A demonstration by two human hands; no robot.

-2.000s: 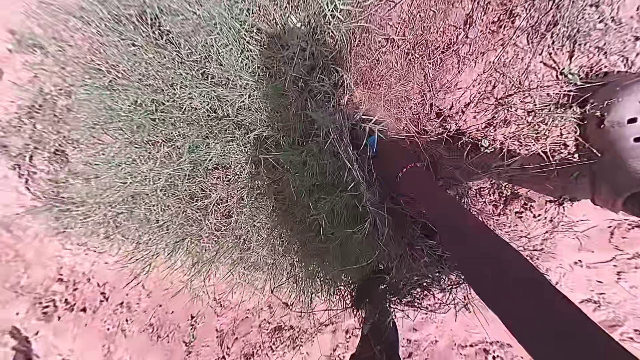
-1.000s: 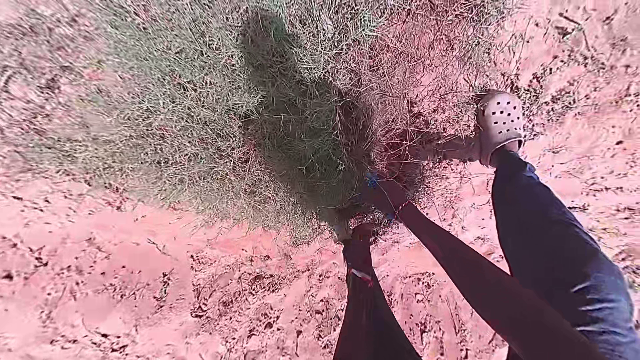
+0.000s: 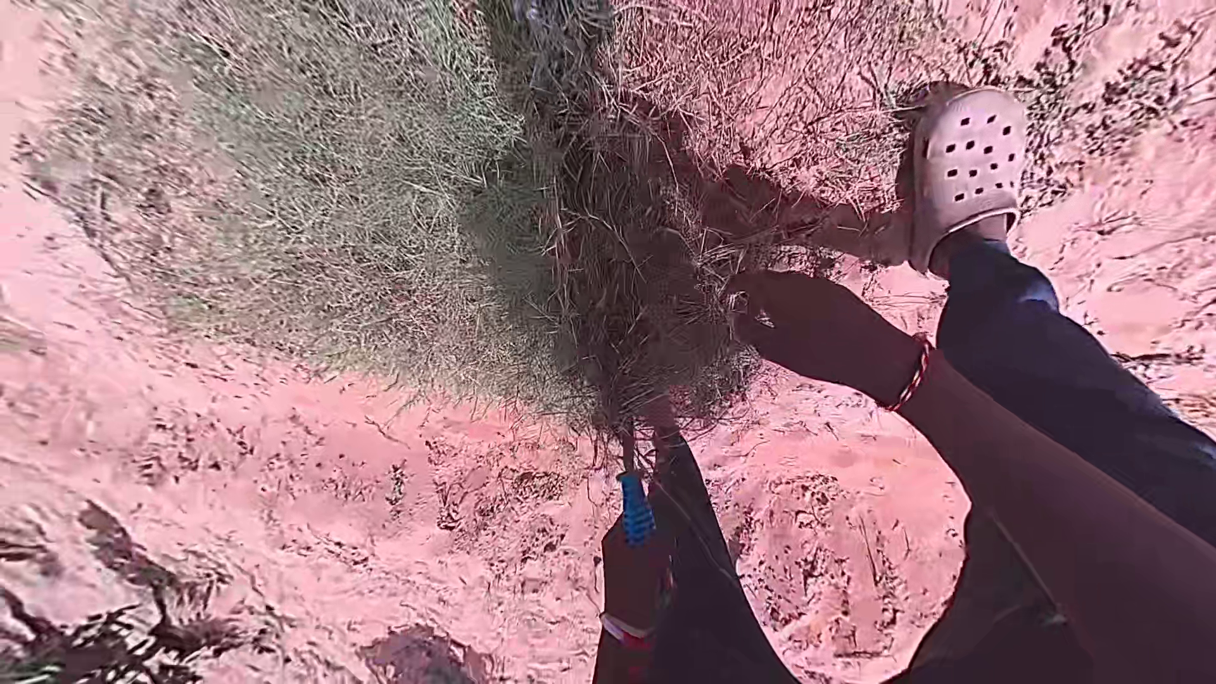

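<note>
My left hand (image 3: 635,575) is closed around the blue ribbed handle (image 3: 636,508) of a hand tool, low in the middle of the view. Its narrow shaft points up to the lower edge of the grass; any blade is hidden there. To the right, my right hand (image 3: 822,332) hovers at the edge of a clump of dry, tangled grass (image 3: 627,237), thumb and fingers bent with a gap between them. I see nothing held in it, though its fingertips are in shadow. Greener, fine-stemmed grass (image 3: 332,190) spreads to the left of the clump.
A light clog with holes (image 3: 971,157) is on my foot at the upper right, with a dark trouser leg (image 3: 1054,351) behind it. Another dark leg (image 3: 708,579) is beside my left hand. Reddish soil (image 3: 332,456) surrounds the grass, with dark weeds (image 3: 114,636) at the lower left.
The blue handle, earlier at my right hand, is now in my left hand. My hands, close together one second ago, have moved apart.
</note>
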